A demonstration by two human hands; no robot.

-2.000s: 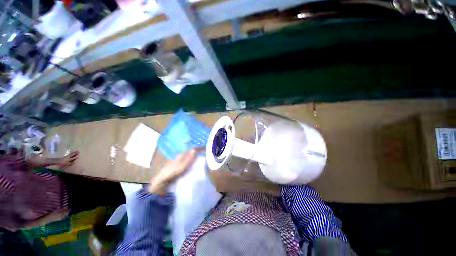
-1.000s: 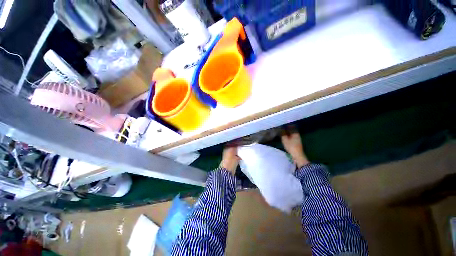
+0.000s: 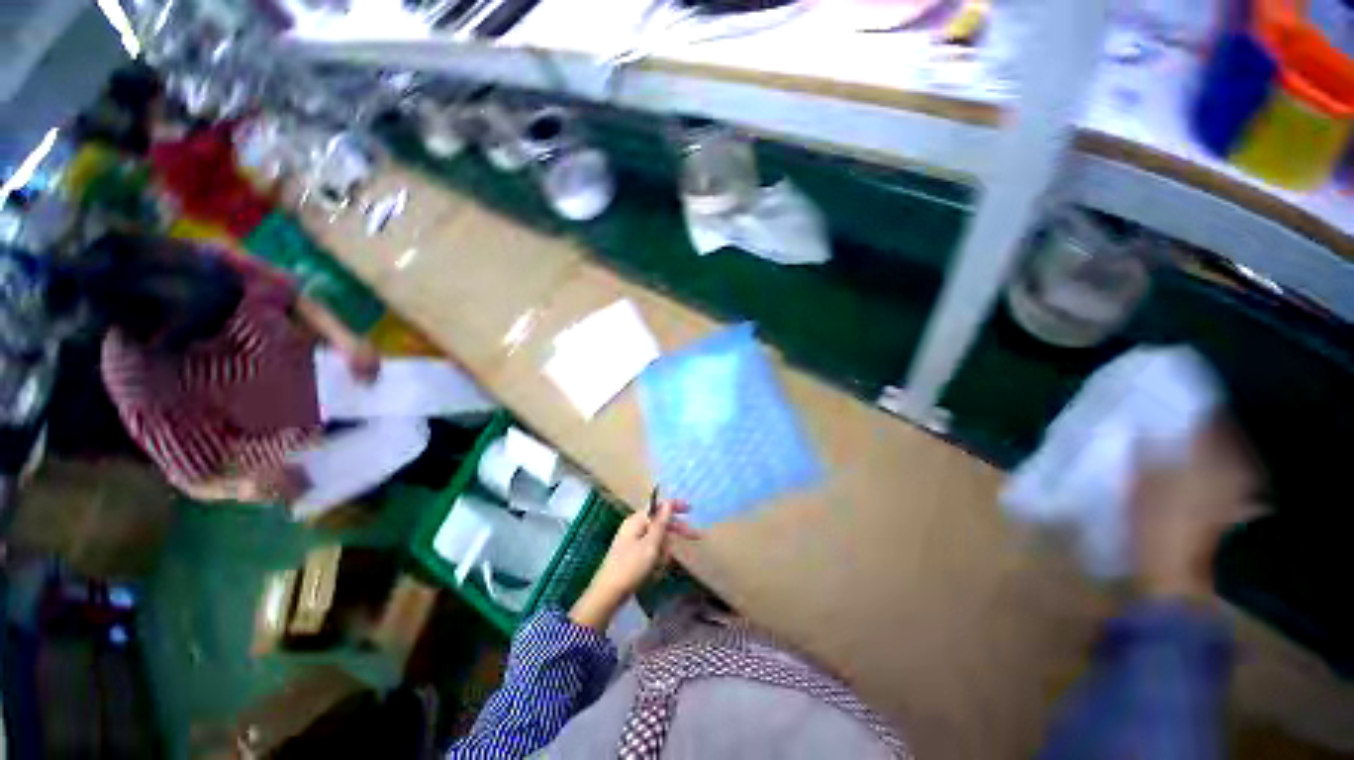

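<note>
My left hand [image 3: 631, 557] is over the bench's near edge, with a small dark thin item [image 3: 653, 502] pinched at its fingertips. My right hand [image 3: 1195, 512] is blurred at the right, gripping a crumpled white bag [image 3: 1121, 438] beside the green belt. A light blue bag or sheet [image 3: 728, 423] lies flat on the cardboard-covered bench, just beyond my left hand. White paper [image 3: 602, 356] lies left of it. A clear jar-like unit with a white base [image 3: 1080, 282] stands on the belt beyond the white bag.
A green crate [image 3: 572, 557] with white items stands on the floor at left. A coworker in red-and-white stripes [image 3: 186, 371] holds white sheets. A shelf post [image 3: 988, 245] rises beyond the bench. More clear units [image 3: 720, 171] stand on the green belt; an orange-blue cup [image 3: 1299, 112] is upper right.
The view has swung left from the shelf. Both hands were at the white bag; now my left hand is apart from it, near the blue sheet, while my right hand is still at the bag.
</note>
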